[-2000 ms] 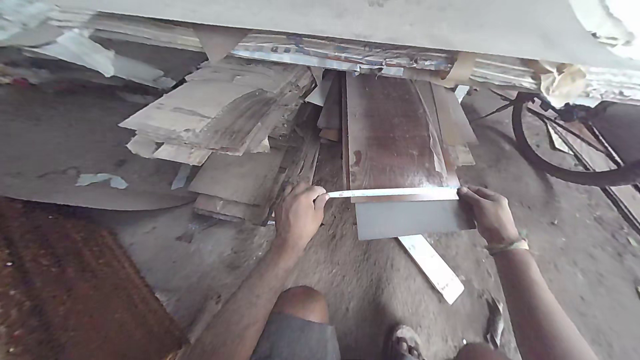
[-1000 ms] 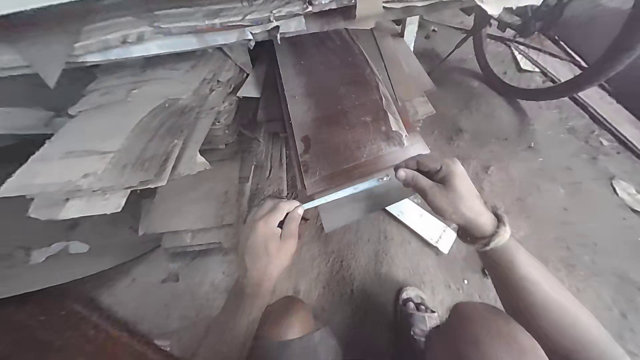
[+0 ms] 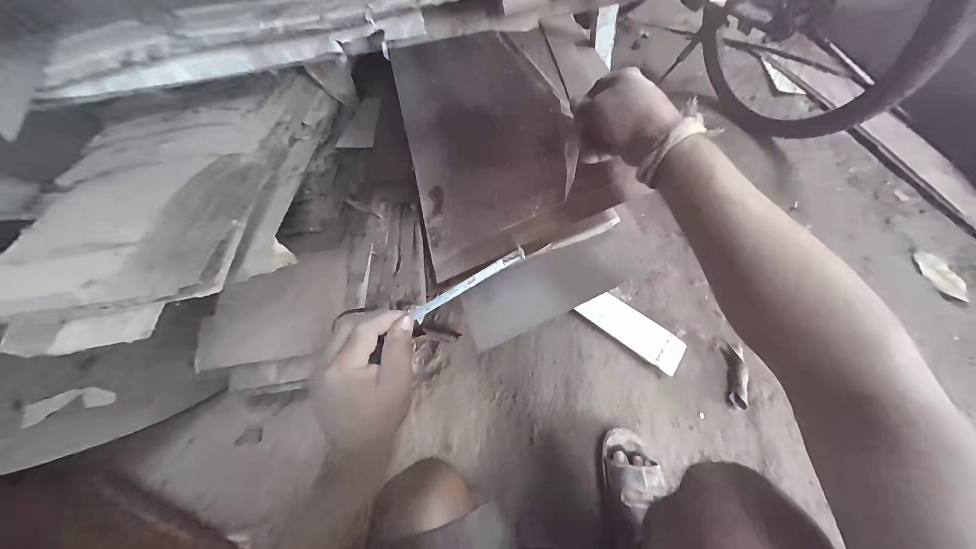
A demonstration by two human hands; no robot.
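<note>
Between thumb and fingers, my left hand pinches the near end of a thin pale measuring tape. The tape slants up to the right along the front edge of a reddish-brown sheet, and its far end lies near the middle of that edge. A narrow grey strip juts out below the sheet. My right hand is at the sheet's right side, its fingers curled; whether it grips the sheet's edge or something else is hidden.
Stacked worn sheets lie at the left beneath a layered pile. A white strip rests on the dirt floor near my sandalled foot. A bicycle wheel stands at the upper right, and a rusty surface fills the lower left corner.
My right hand has left the tape's far end and moved up to the sheet's right side. My left hand still holds the other end. The view has shifted and turned.
</note>
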